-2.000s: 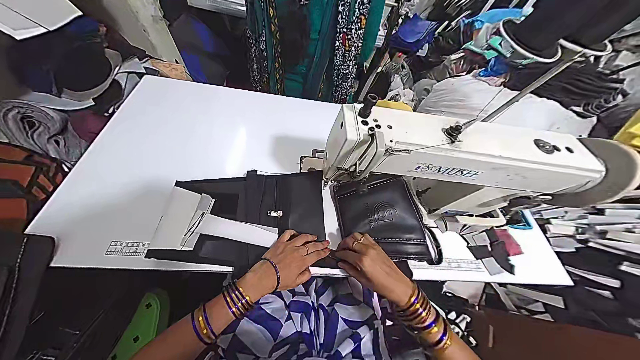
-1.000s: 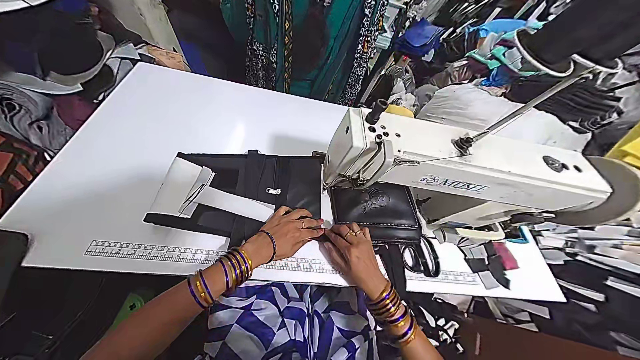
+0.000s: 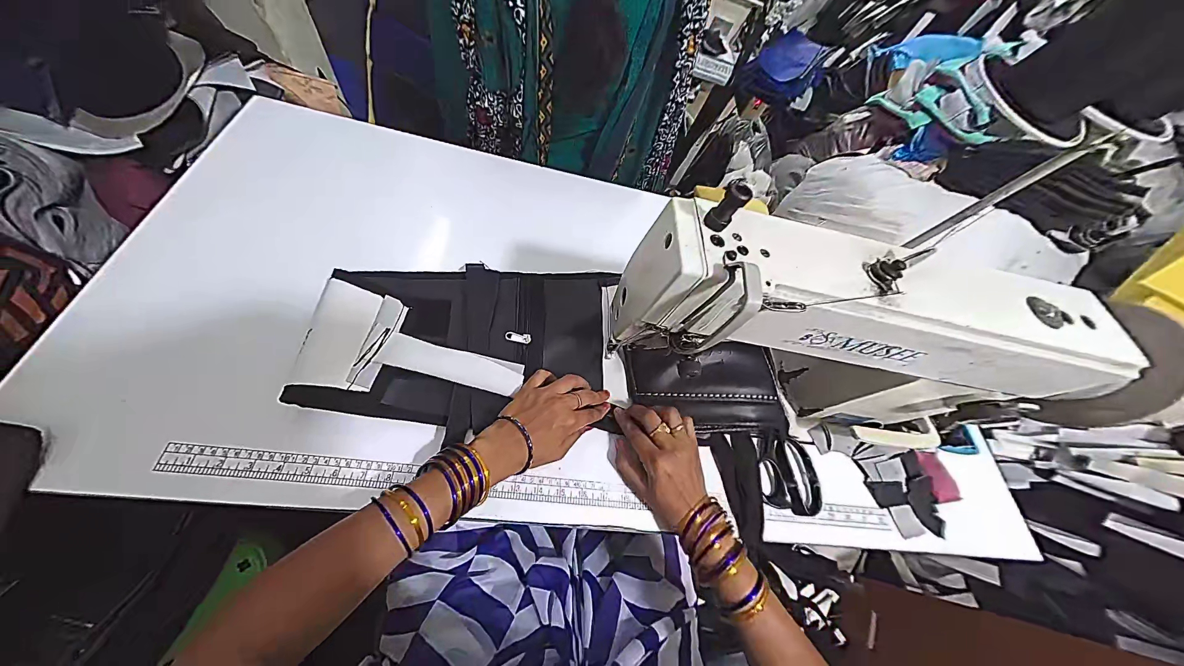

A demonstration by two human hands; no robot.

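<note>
A black fabric panel (image 3: 569, 324) with a white zipper pull (image 3: 518, 338) lies flat on the white table, its right edge at the needle area of a white sewing machine (image 3: 832, 314). My left hand (image 3: 555, 421) rests on its lower right part, fingertips at the edge. My right hand (image 3: 661, 453) pinches the same edge from the right, its fingertips close to the left ones. White strips (image 3: 453, 363) lie over the panel's left part. A black stitched leather-like piece (image 3: 708, 384) lies under the machine arm, just above my right hand.
A printed ruler scale (image 3: 277, 464) runs along the front of the white table (image 3: 305, 194). Black-handled scissors (image 3: 789, 474) lie right of my right hand. Fabric scraps (image 3: 911, 486) lie at the table's right end. A person in patterned teal clothing (image 3: 573, 83) is behind the table.
Both hands stay at the panel's edge beside the needle area. The black leather-like piece sits farther under the machine arm than two seconds ago, and the scissors beside it show more.
</note>
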